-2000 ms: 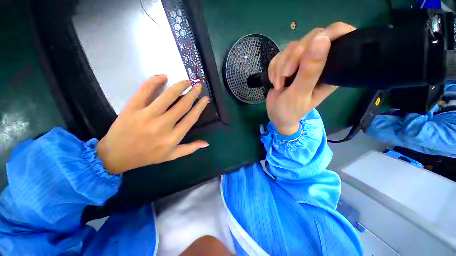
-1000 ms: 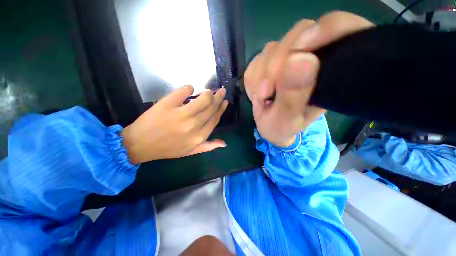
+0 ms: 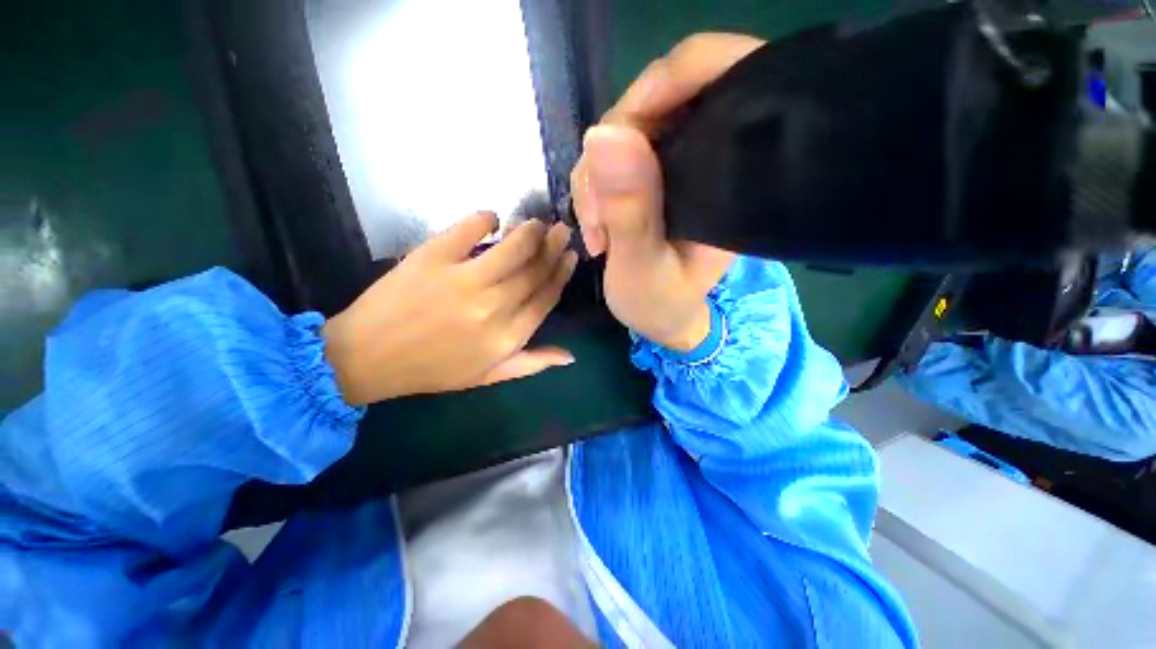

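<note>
A bright silver-white device unit (image 3: 431, 121) lies in a black frame (image 3: 282, 152) on the dark green bench. My left hand (image 3: 444, 311) rests with spread fingers on the unit's near end, fingertips at its right corner. My right hand (image 3: 647, 203) is shut around a thick black electric screwdriver (image 3: 824, 146), held roughly level, its body reaching to the right. The hand is at the frame's right edge, close to my left fingertips. The screwdriver's tip is hidden.
The green bench (image 3: 114, 140) extends left of the frame. At the right are another person's blue sleeve (image 3: 1040, 393), a black object with a yellow mark (image 3: 941, 308), and a white surface (image 3: 1014, 533) beside the bench. The bench's near edge runs in front of my body.
My right hand has moved left with the screwdriver, from over the round screw dish to the frame's edge. The dish no longer shows. The unit appears further right in view, with my left hand on it.
</note>
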